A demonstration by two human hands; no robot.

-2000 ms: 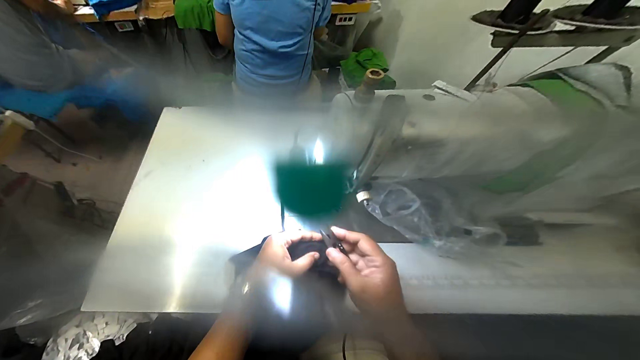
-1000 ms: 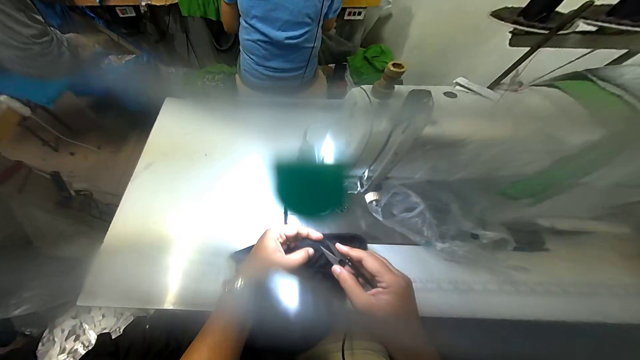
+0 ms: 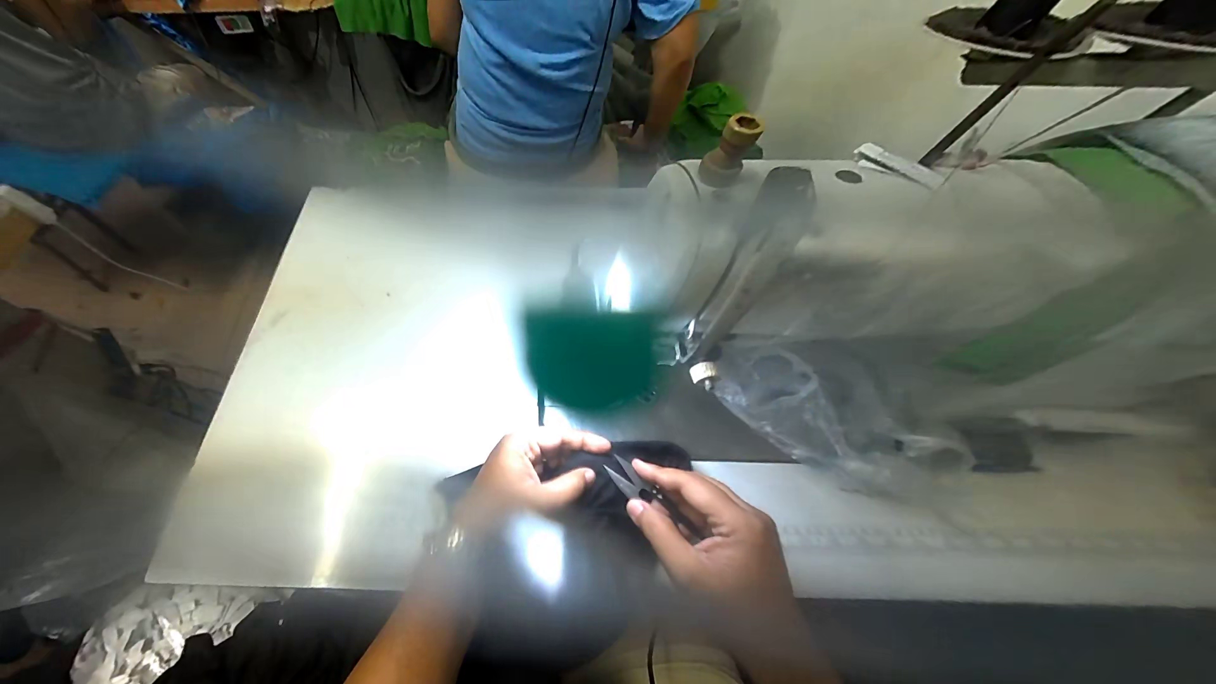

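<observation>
My left hand (image 3: 537, 473) grips a piece of dark fabric (image 3: 651, 456) at the front edge of the sewing table, its thumb and fingers pinching the cloth. Just right of it, my right hand (image 3: 717, 532) holds small thread snips (image 3: 638, 489), blades parted and pointing up and left at the fabric. The rest of the dark cloth hangs toward my lap. Behind the hands stands a sewing machine (image 3: 855, 247) with a lit lamp by its needle area. A blurred green shape (image 3: 594, 356) hides part of that area.
The pale tabletop (image 3: 285, 380) stretches left. Clear plastic film (image 3: 798, 389) lies under the machine arm. A co-worker in a blue shirt (image 3: 537, 76) is beyond the table, near green fabric (image 3: 708, 109). A crinkled silvery bag (image 3: 142, 636) is at lower left. Shoes rest on a ledge at upper right.
The snips' blades show parted now, beside the fabric; two seconds ago the snips were less plain between the fingers. Both hands have stayed at nearly the same place.
</observation>
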